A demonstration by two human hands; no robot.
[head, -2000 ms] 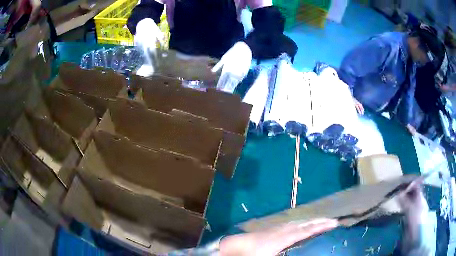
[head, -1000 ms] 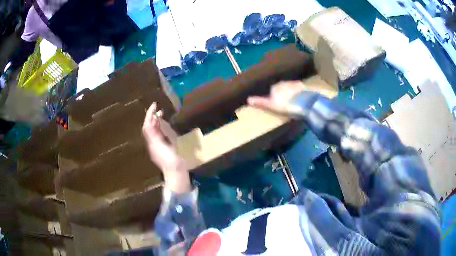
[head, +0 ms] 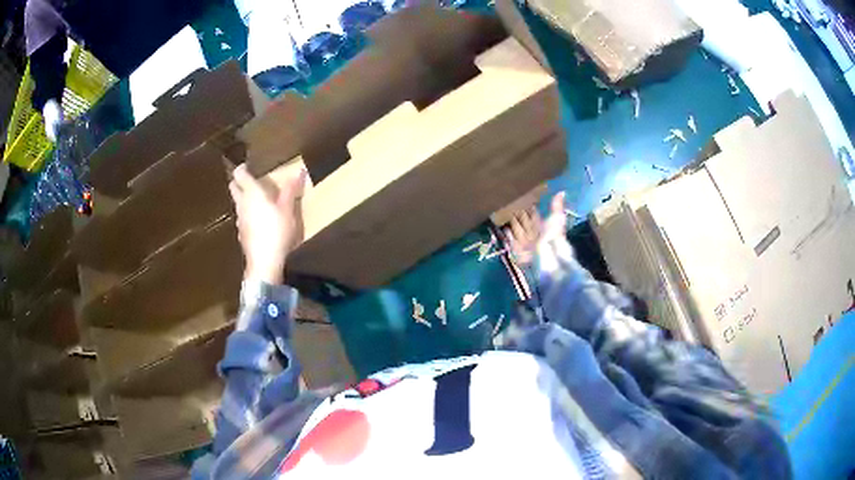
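A brown folded carton (head: 441, 178) is held tilted above the table, with its open top facing away from me and its notched side walls raised. My left hand (head: 267, 220) grips its left end, thumb on the near wall. My right hand (head: 539, 230) is below its right end, palm up and thumb apart, with fingertips at a small flap (head: 518, 203) that sticks out there. Whether they press on the flap is unclear. Open brown boxes (head: 169, 197) stand in close rows at the left.
Stacked box blanks (head: 750, 244) lie at the right. A closed taped carton (head: 619, 37) and white rolls (head: 323, 23) are at the far side. Cardboard scraps (head: 443, 309) dot the green table (head: 380, 323). A yellow crate (head: 80, 89) and a person's hand (head: 52, 120) are far left.
The blank has been folded into a trough, then raised and tilted. My left hand stays at its left end; my right hand has moved from the near wall to below the right end.
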